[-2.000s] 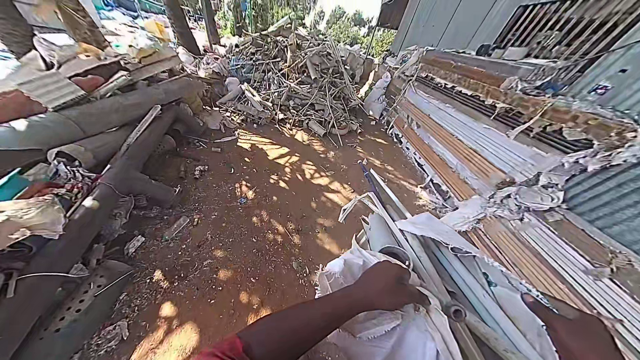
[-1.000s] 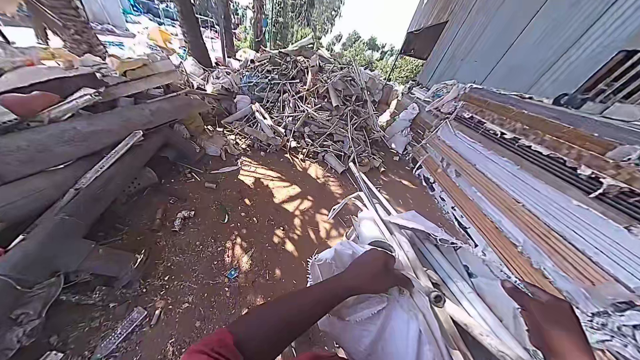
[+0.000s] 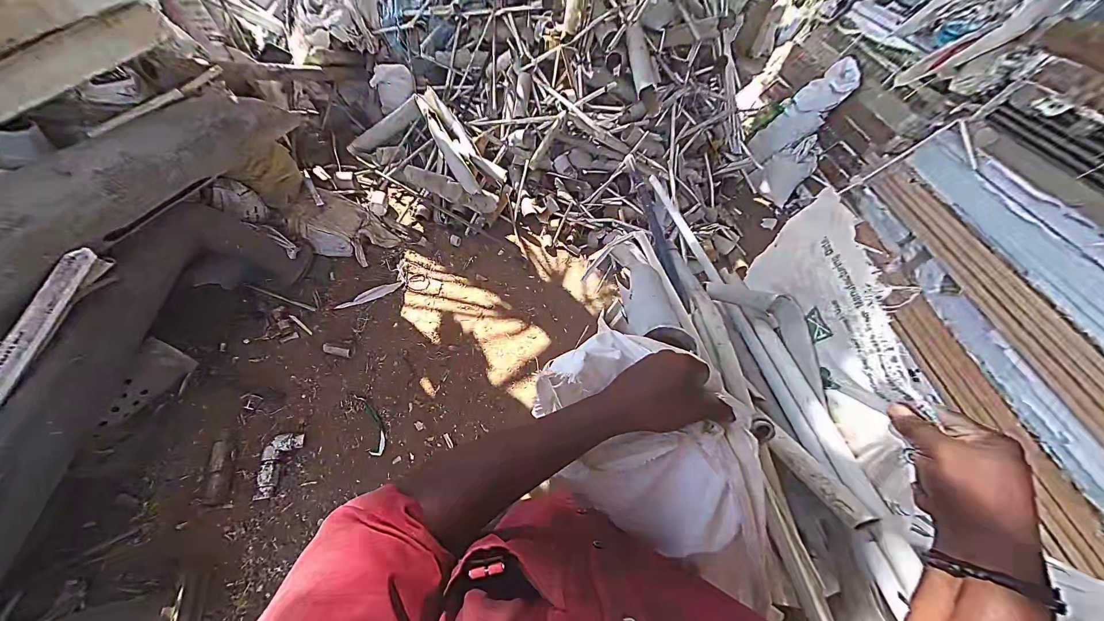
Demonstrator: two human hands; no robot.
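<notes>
A white woven sack point(image 3: 664, 492) full of scrap pipes stands against my body, right of centre. My left hand point(image 3: 668, 392) is closed on the sack's near left rim. Long grey and white plastic pipes point(image 3: 802, 388) stick out of it and lean away from me. A wide, short pipe point(image 3: 651, 302) lies just beyond my left hand. On the far right, my right hand point(image 3: 970, 483) grips the sack's right edge, its fingers partly hidden. A flap of the sack with printed writing point(image 3: 832, 285) stands up beyond that hand.
Ahead rises a heap of broken pipes and sticks point(image 3: 552, 112). Large grey pipes point(image 3: 129, 190) lie along the left. Stacked brown and white lengths point(image 3: 992, 362) run along the right. Small pipe scraps point(image 3: 276, 466) are scattered on the brown soil point(image 3: 371, 379).
The view has tilted down towards the sack and the ground. A printed flap of the sack now stands up on the right. My left hand stays on the sack's rim.
</notes>
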